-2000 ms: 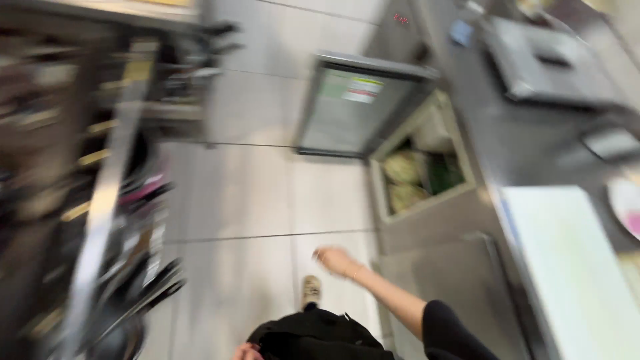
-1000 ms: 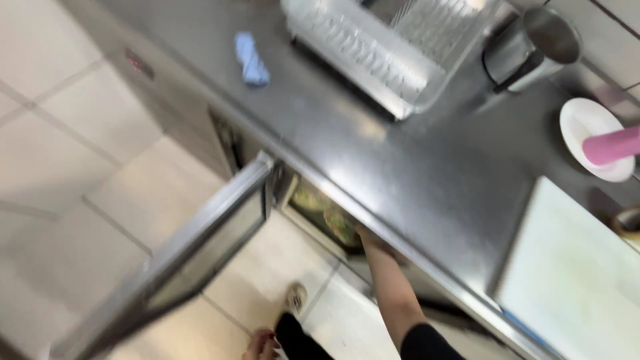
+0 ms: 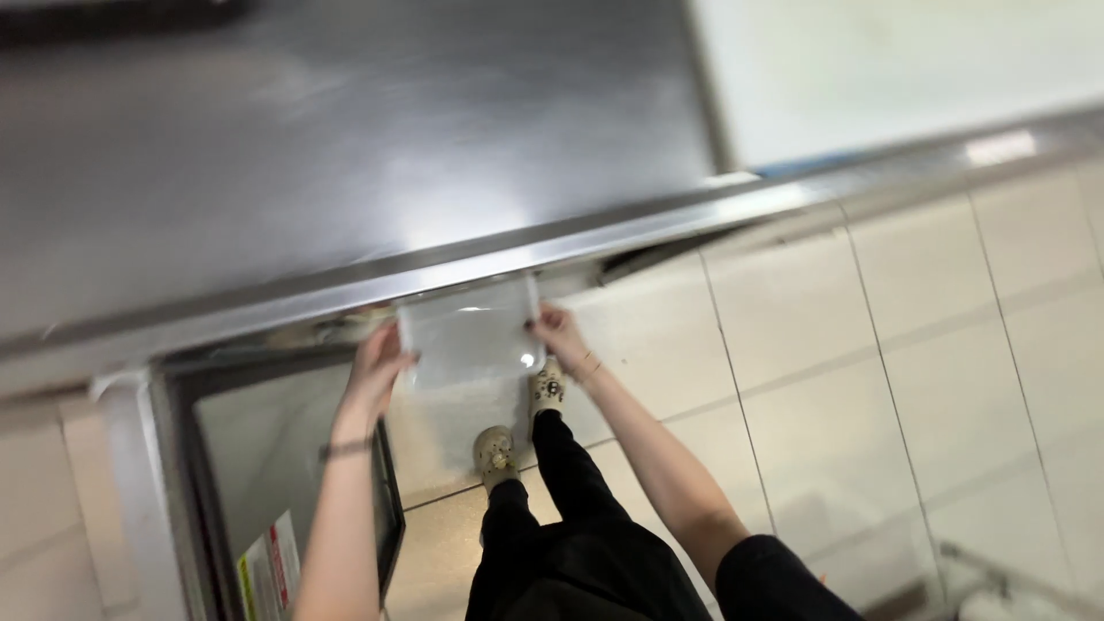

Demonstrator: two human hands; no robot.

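A translucent plastic container or lid (image 3: 470, 332) is held level between my two hands, just below the front edge of the steel counter. My left hand (image 3: 377, 360) grips its left side, and my right hand (image 3: 559, 332) grips its right side near the upper corner. The far edge of the plastic piece lies close under the counter lip. Blur hides whether anything is inside it.
The steel counter (image 3: 345, 129) spans the top, with a white cutting board (image 3: 897, 78) at its right. An open cabinet door with a glass-like panel (image 3: 285, 448) stands at lower left, beside my left forearm. My feet are on the tiled floor (image 3: 802, 414).
My right hand was reaching inside the cabinet a second ago; now both hands hold the translucent plastic piece outside. The view has swung strongly.
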